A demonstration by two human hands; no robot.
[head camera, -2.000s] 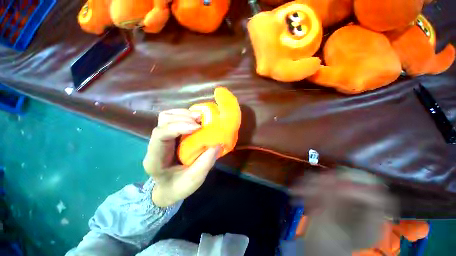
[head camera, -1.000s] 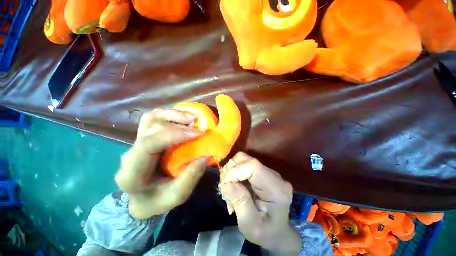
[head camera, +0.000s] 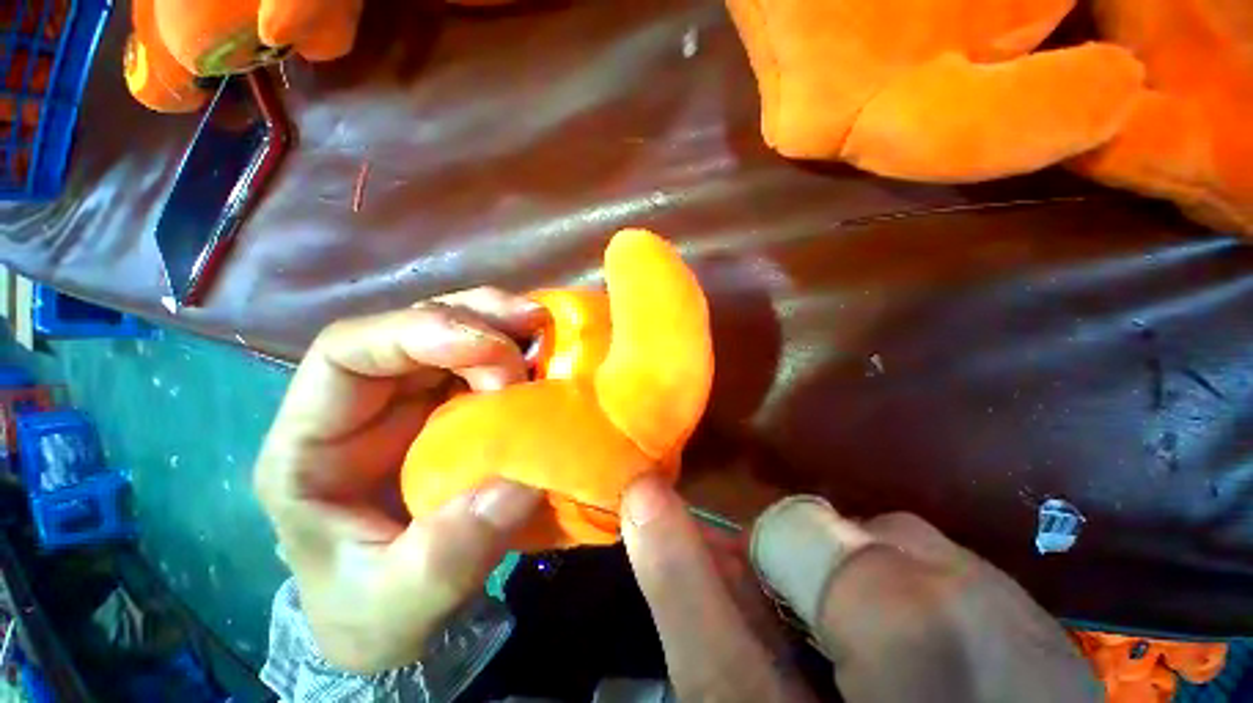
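Observation:
An orange plush toy (head camera: 529, 437) with a curved stub pointing up is held above the lap at the table's edge. My left hand (head camera: 399, 467) grips it from the left, fingers over the partly hidden face patch and thumb on the lower body. My right hand (head camera: 852, 591) is at the toy's lower right, its index fingertip touching the body. A thin needle-like line (head camera: 715, 519) runs from near that fingertip to my right thumb. The ends of the line are hidden.
More orange plush toys (head camera: 948, 96) lie on the brown-covered table (head camera: 550, 151), at the top right and top left. A smartphone (head camera: 220, 192) lies at the left beside a blue crate (head camera: 62, 103). A label scrap (head camera: 1058, 525) and orange pieces (head camera: 1147, 666) are at the lower right.
My right hand came in from the blurred lower right to the toy, and its index finger now touches the body. The toy appears larger and the view has shifted closer.

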